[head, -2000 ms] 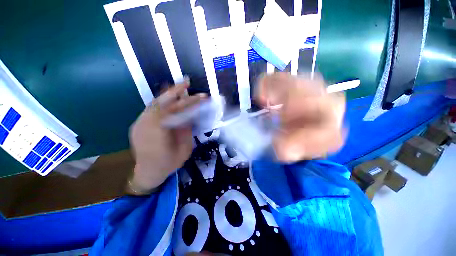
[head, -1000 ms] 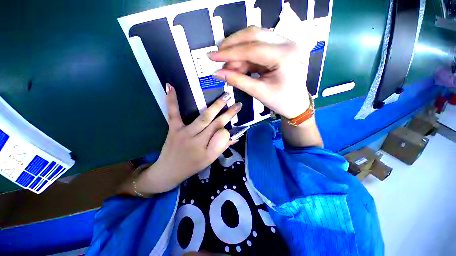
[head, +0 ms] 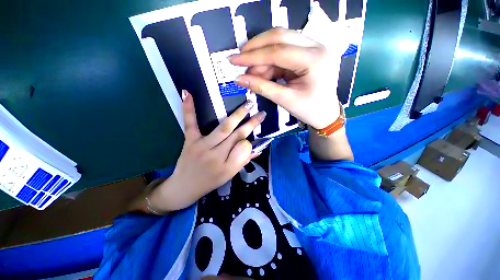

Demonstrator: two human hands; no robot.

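The die-cut sheet [head: 159, 61] lies on the green bench with several black bars [head: 180, 60]. A printed label [head: 223, 70] with a blue band lies across the second bar from the left. My right hand [head: 293, 74] is above it, with thumb and forefinger tips at the label's right end, one above the other. My left hand [head: 211, 153] rests on the sheet's lower part, fingers spread. A small whitish piece [head: 262, 145] shows at its thumb, mostly hidden. A folded white piece [head: 319, 24] lies behind my right hand, partly hidden.
A label sheet stack [head: 41, 164] lies at the left edge. A white plastic stick [head: 372, 97] lies right of the sheet. A black moulded panel [head: 437, 60] lies on silvery wrap farther right. Brown cartons [head: 444, 158] stand lower right. An open cardboard box [head: 66, 216] is below the bench edge.
Both hands have come from above the lap onto the sheet. A label now lies on the second bar. The sheet appears slightly farther right. Little differs from one second ago.
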